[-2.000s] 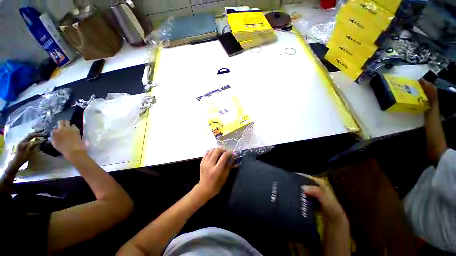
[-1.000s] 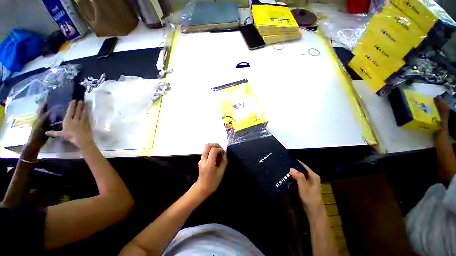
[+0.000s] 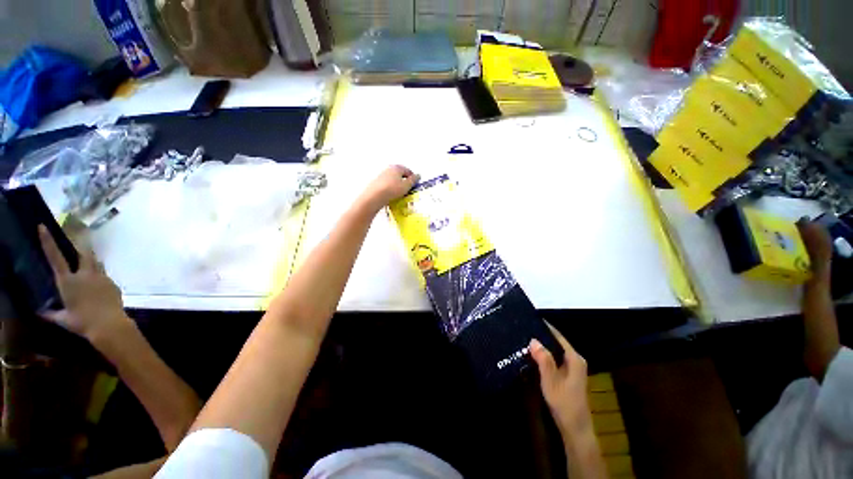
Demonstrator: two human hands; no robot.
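Observation:
The black product box [image 3: 505, 341] is tilted at the front edge of the table, its upper part inside clear film. A yellow printed piece [image 3: 443, 224] with a dark top strip lies just beyond it on the table, under or in the same film. My left hand [image 3: 397, 182] reaches forward and pinches the top left corner by the dark strip. My right hand [image 3: 559, 363] grips the lower right end of the black box, thumb on top. The film is crinkled where box and yellow piece meet.
Yellow packed boxes [image 3: 734, 112] under film stand on the right bench. A yellow stack [image 3: 520, 79] and dark phone [image 3: 479, 99] lie at the back. A small black clip [image 3: 460, 149] is mid-table. Neighbours' hands work left [image 3: 86, 290] and right [image 3: 816, 251].
My left hand has moved forward from the table edge to the top of the yellow piece. The black box has slid further into the film. The left neighbour's dark box has moved left and nearer.

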